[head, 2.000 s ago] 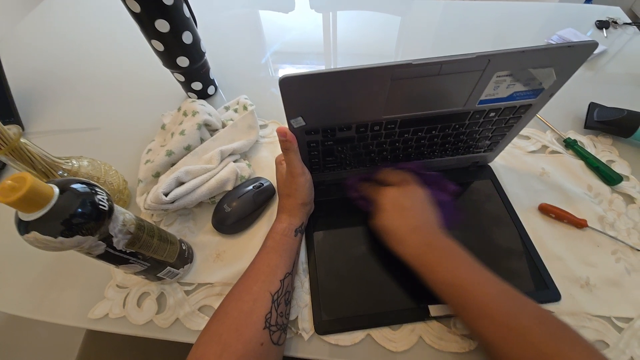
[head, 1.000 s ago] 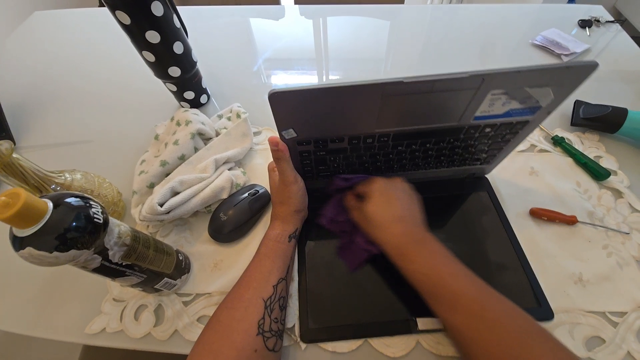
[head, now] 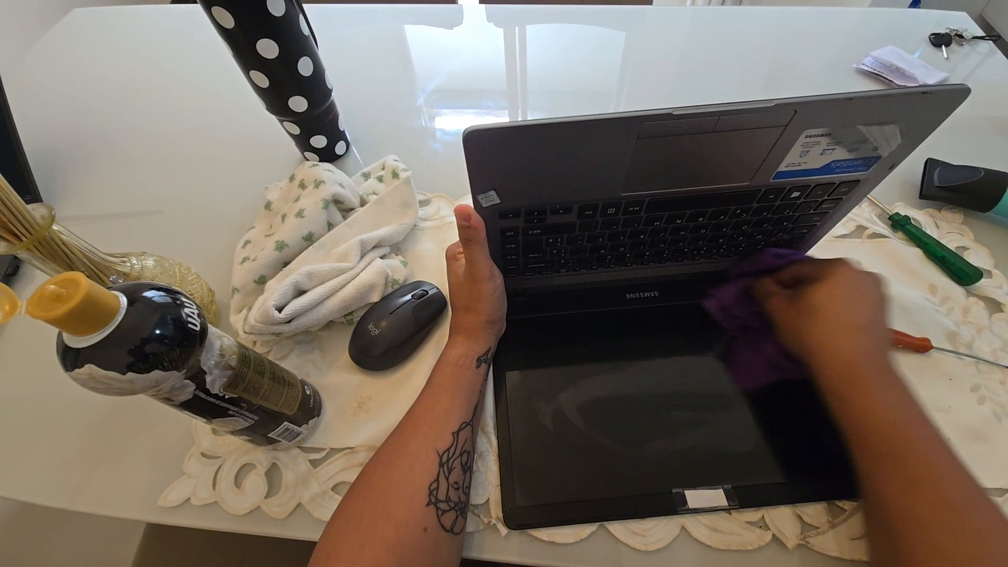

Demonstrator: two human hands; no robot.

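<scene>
A Samsung laptop stands open upside down, its black screen point(head: 630, 441) flat on the cloth and its keyboard half point(head: 567, 165) tilted up behind. My left hand point(head: 476, 279) grips the laptop's left edge near the hinge, thumb up along the side. In my right hand point(head: 827, 307), blurred, is a bunched purple cloth point(head: 752, 315), against the right part of the screen near the hinge. Pale smears show on the screen's middle. The fingertips of my right hand are partly hidden by the cloth and the hand itself.
Left of the laptop are a Logi mouse point(head: 398, 325), a white patterned cloth point(head: 315, 244), a black bottle with a yellow cap point(head: 189, 354) and a polka-dot tumbler point(head: 279, 71). On the right lie a green-handled screwdriver point(head: 937, 248), an orange-handled one point(head: 912, 340) and a hair dryer point(head: 961, 185).
My right hand has moved the purple cloth from the left part of the screen, near the hinge, over to the right. My left hand has kept its hold on the laptop's edge.
</scene>
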